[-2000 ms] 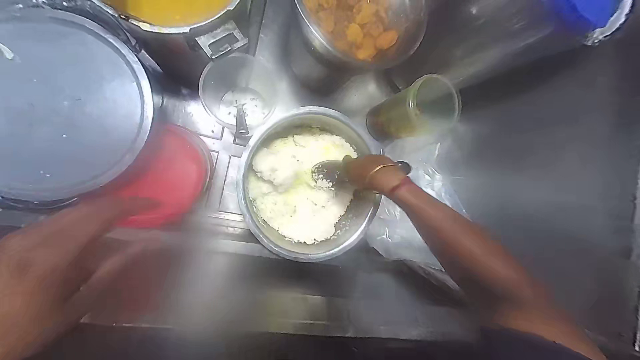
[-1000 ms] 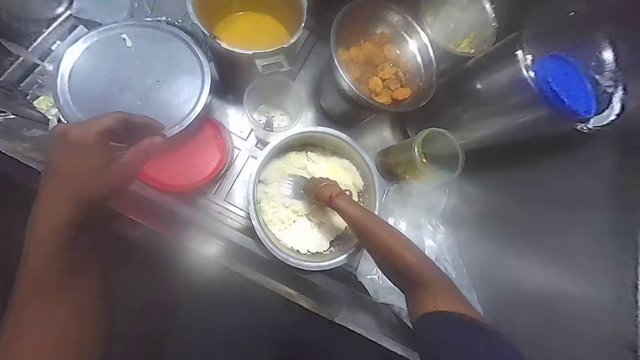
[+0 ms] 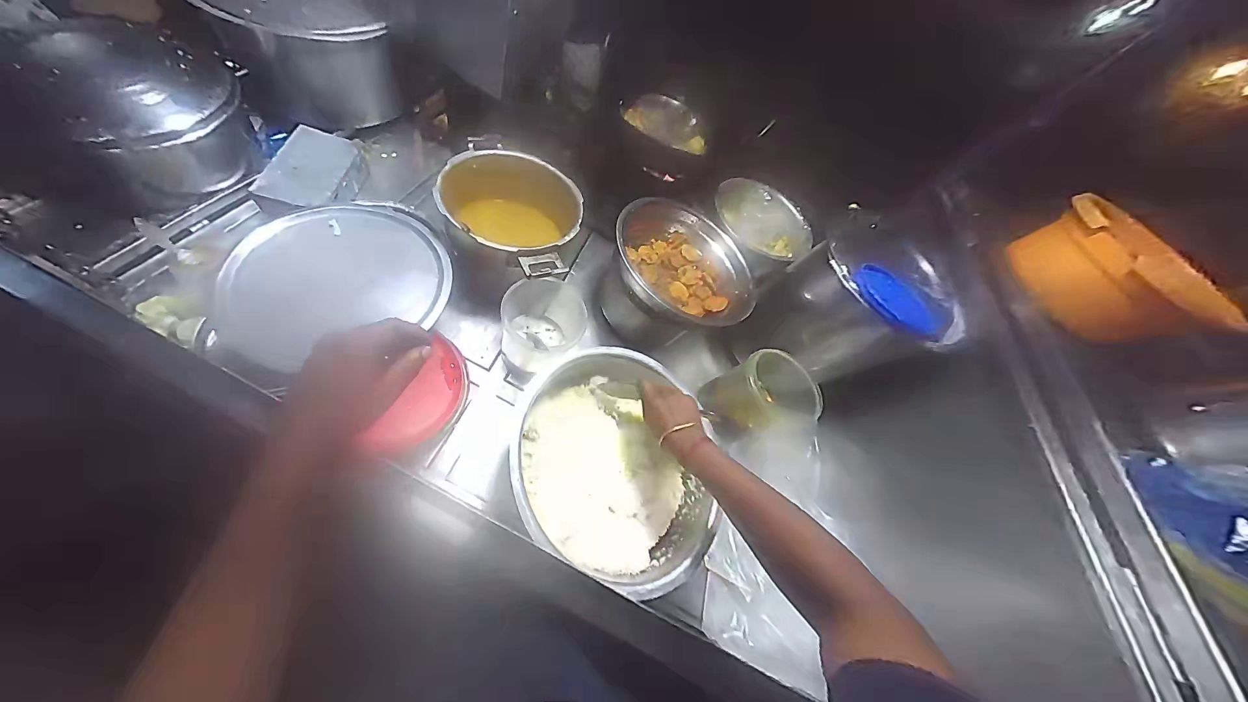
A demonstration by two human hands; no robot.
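A round metal pot [image 3: 524, 478] holds a pale, crumbly food [image 3: 595, 487]. My right hand [image 3: 673, 414], with a thin bangle at the wrist, is closed on a metal spoon [image 3: 616, 390] whose bowl is in the food near the pot's far rim. Over the red round lid [image 3: 429, 400] is my left hand [image 3: 366, 375], blurred, its fingers bent and thumb apart, with nothing seen in it; whether it touches the lid I cannot tell. Just beyond the pot is a clear plastic container [image 3: 543, 322] with some white matter inside.
Behind stand a pot of yellow liquid [image 3: 509, 161] and a steel bowl of orange pieces [image 3: 682, 278]. A large round metal lid [image 3: 322, 283] lies left. To the right are a greenish clear container [image 3: 780, 390], a plastic bag [image 3: 770, 604], and a steel vessel with something blue [image 3: 897, 297].
The spoon and my right hand have moved from the middle of the food toward the pot's far rim. My left hand is now over the red lid. The view has tilted up and turned.
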